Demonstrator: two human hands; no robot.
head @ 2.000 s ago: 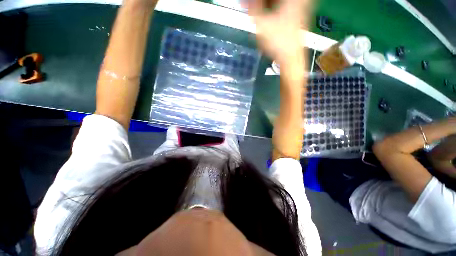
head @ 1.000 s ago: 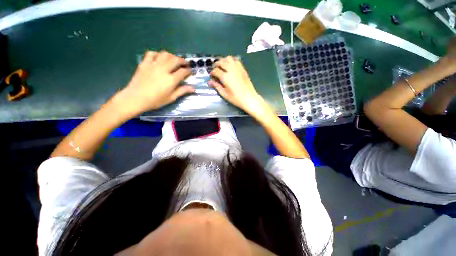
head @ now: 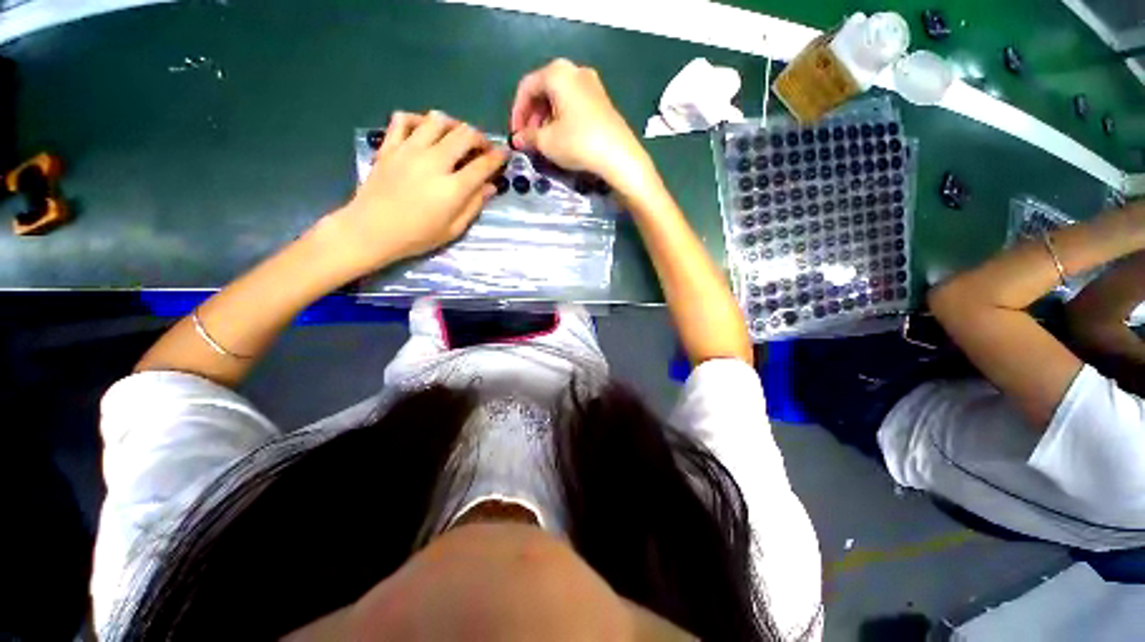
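The small clear sticker sheet [head: 502, 261] lies on the bench in front of me, with black dots along its far edge and a bare glossy near part. My left hand [head: 427, 179] rests on the sheet's far left part, fingers over the edge row, and hides some dots. My right hand [head: 565, 126] is over the far edge, with thumb and fingertips pinched together at a small dark round piece [head: 514, 142]. Whether that piece has left the sheet is too small to tell.
The large sheet [head: 822, 213] full of black dots lies to the right. Beyond it are a white cloth [head: 699, 97], an amber bottle [head: 819, 78] and a white cap [head: 923, 77]. An orange tool [head: 38, 194] is far left. Black units [head: 952, 189] and another person's arm [head: 1005, 307] are right.
Since one second ago my right hand has risen from the sheet's surface to its far edge and its fingertips have closed together. My left hand has moved slightly right. Earlier both hands reached forward, the right blurred.
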